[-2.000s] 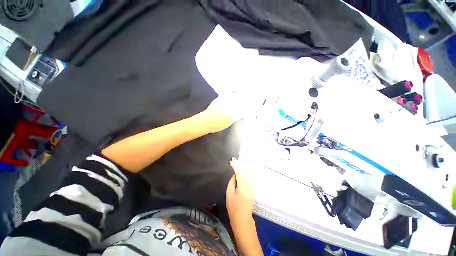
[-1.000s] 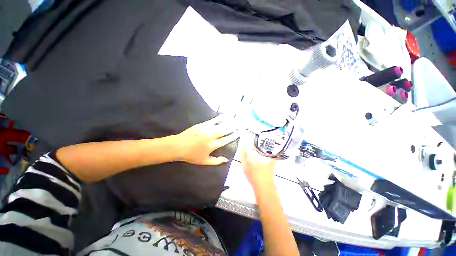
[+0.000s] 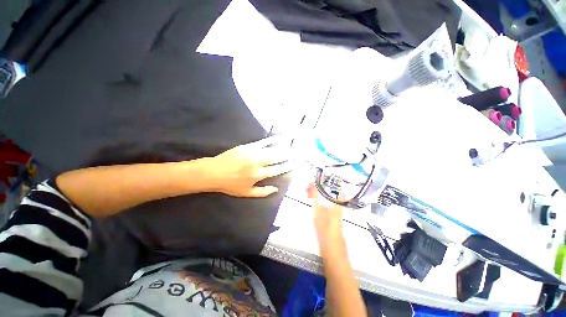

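Note:
The dark cloth [image 3: 155, 99] is spread over the table and hangs over its front edge. My left hand [image 3: 248, 170] lies flat on the cloth's right edge with fingers spread, left of the needle area. My right hand [image 3: 326, 207] is at the near side of the sewing machine [image 3: 422, 130], beside the presser foot; its fingertips are washed out by glare, so its grip cannot be told. A white angular sheet [image 3: 239, 37] lies behind the needle, against the cloth.
Thread snips [image 3: 381, 244] and a pile of small black pieces [image 3: 421, 252] lie below the machine head. A flat black phone-like rectangle [image 3: 478, 280] is further right. Magenta-ended spools [image 3: 504, 94] stand behind. More dark cloth [image 3: 347, 21] is heaped at the back.
My left hand has gone from reaching near the needle to lying flat, fingers spread, on the cloth. My right hand has moved from the table's front part up beside the presser foot. The view has shifted.

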